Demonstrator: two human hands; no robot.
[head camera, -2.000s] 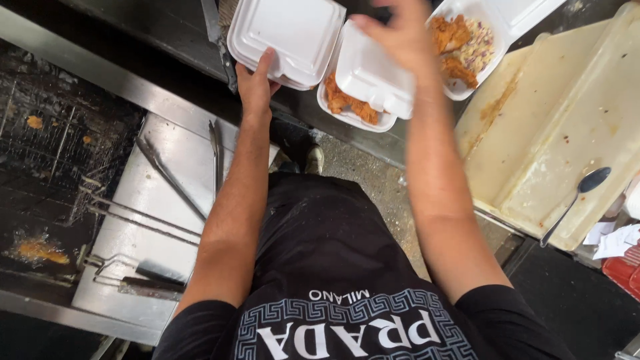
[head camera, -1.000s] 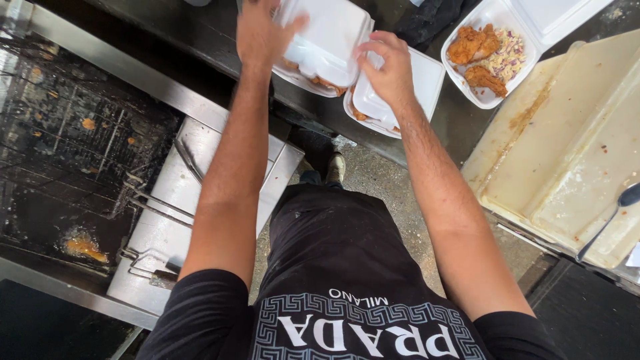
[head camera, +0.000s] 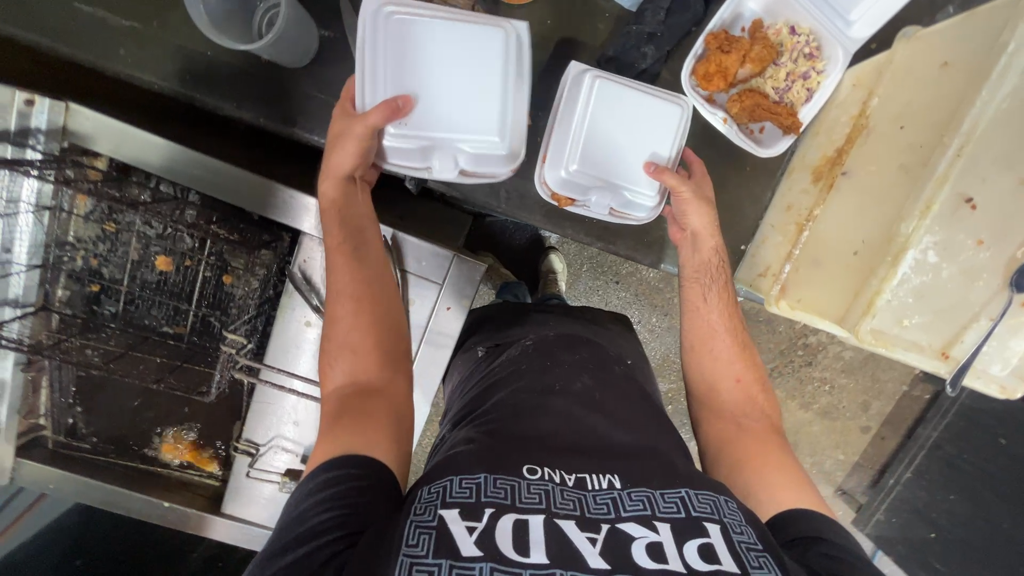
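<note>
My left hand (head camera: 356, 140) grips the left edge of a closed white foam takeout box (head camera: 440, 88), thumb on its lid. With thumb on top and fingers at the side, my right hand (head camera: 688, 192) holds a second closed foam box (head camera: 612, 144) by its lower right corner; a bit of fried food (head camera: 562, 200) shows at that box's front edge. Up and to the right of it, an open foam box (head camera: 766, 72) holds fried chicken pieces (head camera: 724, 60) beside coleslaw (head camera: 796, 64). What lies inside the left box is hidden.
At left is a deep fryer with a wire basket (head camera: 160, 264) and a piece frying in oil (head camera: 186, 450). Tongs (head camera: 304, 292) lie on the steel ledge beside it. A clear plastic tub (head camera: 272, 28) stands upper left. A stained cream tray (head camera: 888, 200) with a spoon (head camera: 988, 340) is at right.
Both lids, which my hands were pressing at the boxes a second ago, are now down. The two boxes are farther apart, one in each hand.
</note>
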